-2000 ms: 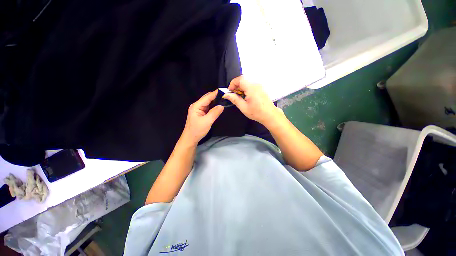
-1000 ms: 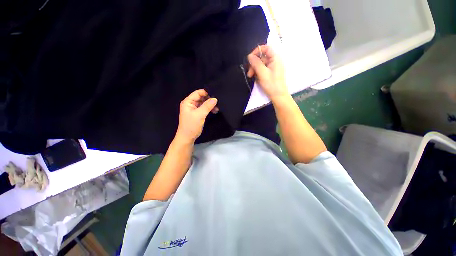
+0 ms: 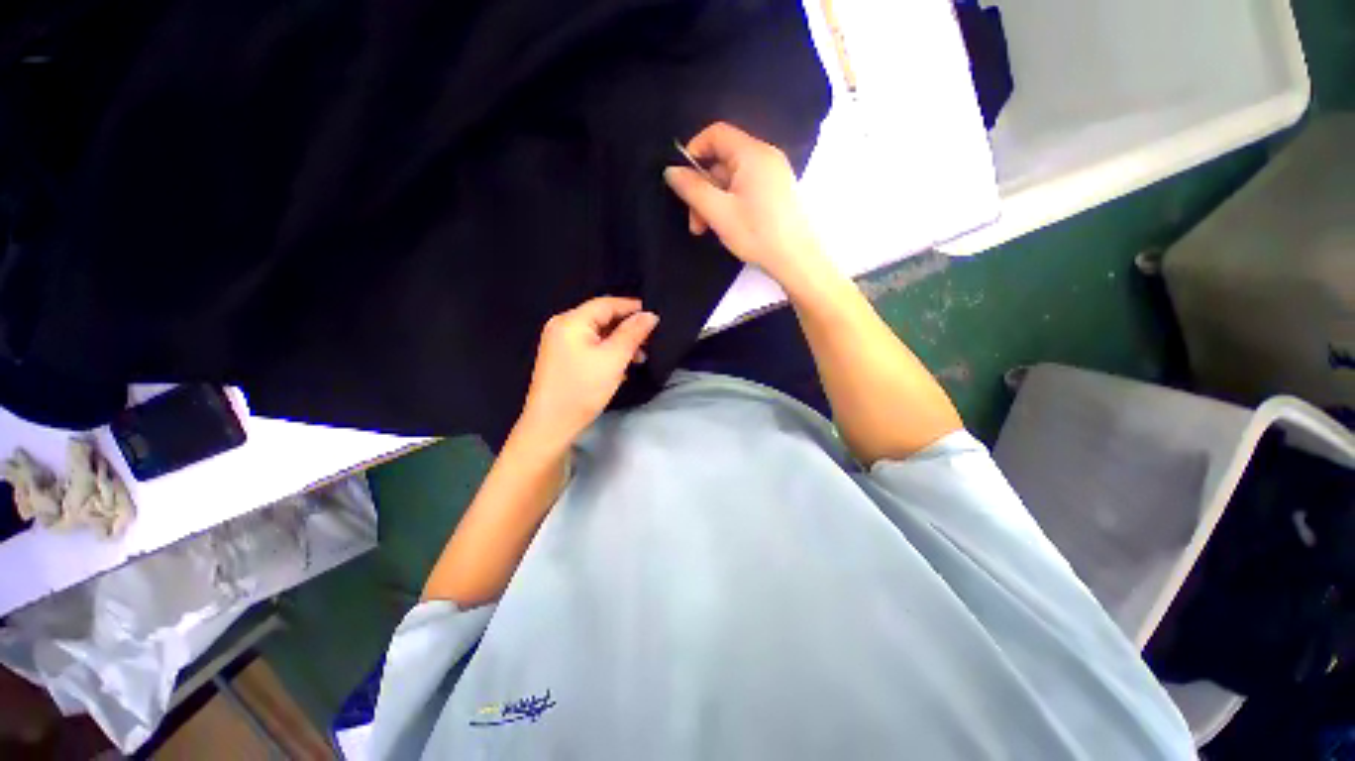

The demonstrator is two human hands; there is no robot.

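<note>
A large black jacket (image 3: 372, 193) covers most of the table, its near edge reaching my body. My left hand (image 3: 587, 357) pinches the jacket's cloth near the table's front edge, thumb against fingers. My right hand (image 3: 743, 186) is over the cloth farther up and to the right. It holds thread snips (image 3: 690, 158), of which only a thin pale tip shows past the fingers; their body is hidden in the hand. No loose thread can be made out.
A phone (image 3: 179, 430) and a beige cloth bundle (image 3: 75, 488) lie on the white table (image 3: 320, 455) at left. White plastic hangs below. A large white bin (image 3: 1152, 112) stands at upper right, and a grey chair-like container (image 3: 1107, 483) at lower right, over green floor.
My right hand has moved left from the cloth's right edge onto the cloth. My left hand is slightly lower. The jacket's upper right part has shifted right.
</note>
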